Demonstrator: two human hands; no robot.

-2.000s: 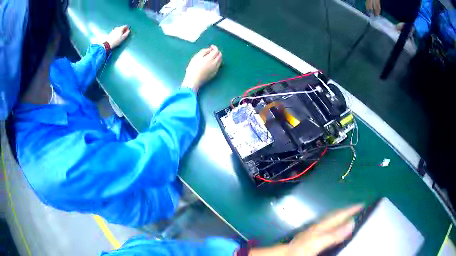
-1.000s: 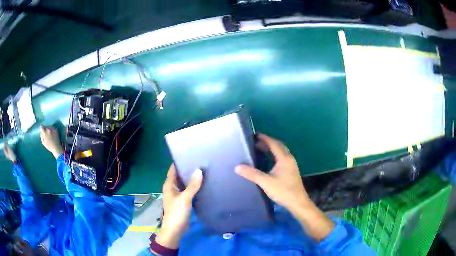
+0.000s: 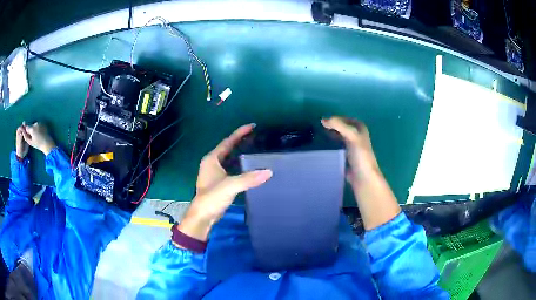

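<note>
A grey-silver housing (image 3: 294,205) with a black end is held upright between my two hands, close to my body. My left hand (image 3: 220,184) grips its left side, with the thumb on the grey face. My right hand (image 3: 358,155) is at its right side near the black end, and some of its fingers are hidden behind the housing. The dark far end of the housing shows little detail.
An open black projector unit (image 3: 120,135) with loose wires lies on the green mat (image 3: 264,70) at left. A small white connector (image 3: 225,94) lies beside it. A white taped sheet (image 3: 470,140) is at right, a green crate (image 3: 464,258) below. A person in blue sits at left.
Both hands still hold the housing, which has turned so its black end faces away from me. My right thumb has left the grey face. The view has shifted slightly.
</note>
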